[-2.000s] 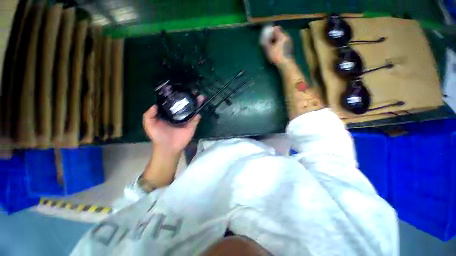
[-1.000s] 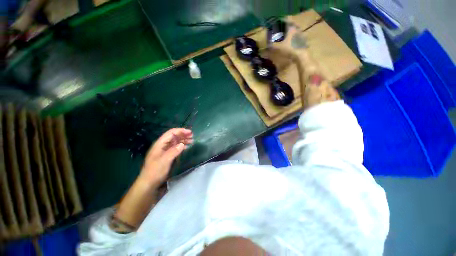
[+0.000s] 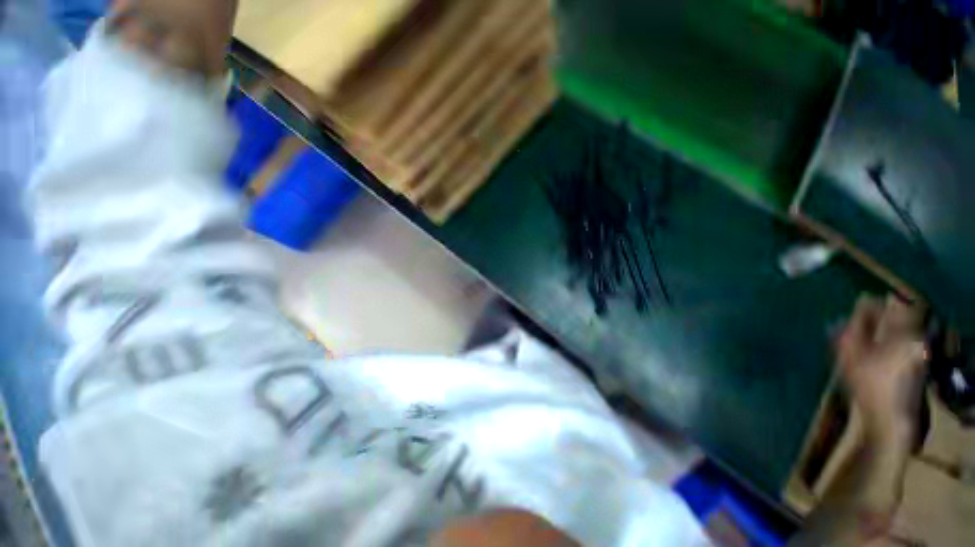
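Note:
The loose mic booms (image 3: pixel 615 230) lie in a black heap on the dark green bench. The small white glue bottle (image 3: pixel 805 258) lies near the back edge of the bench. My right hand (image 3: pixel 883 347) is blurred at the right, over the edge of the cardboard sheet (image 3: pixel 932 497); whether it holds anything cannot be told. A dark ear cup (image 3: pixel 958 383) shows partly at the right edge, beside my right hand. My left arm reaches to the top left; only the wrist shows, and the hand is cut off by the top edge.
Upright cardboard dividers (image 3: pixel 454 102) stand at the upper left of the bench. Blue bins show below the bench at the left (image 3: pixel 305 198) and lower right (image 3: pixel 732 513). A raised green surface (image 3: pixel 914 139) with a thin black stalk on it is at the upper right.
The view has swung to the left. My left arm has moved from above the bench out to the upper left. My right hand has moved from the far ear cups to the near side of the cardboard.

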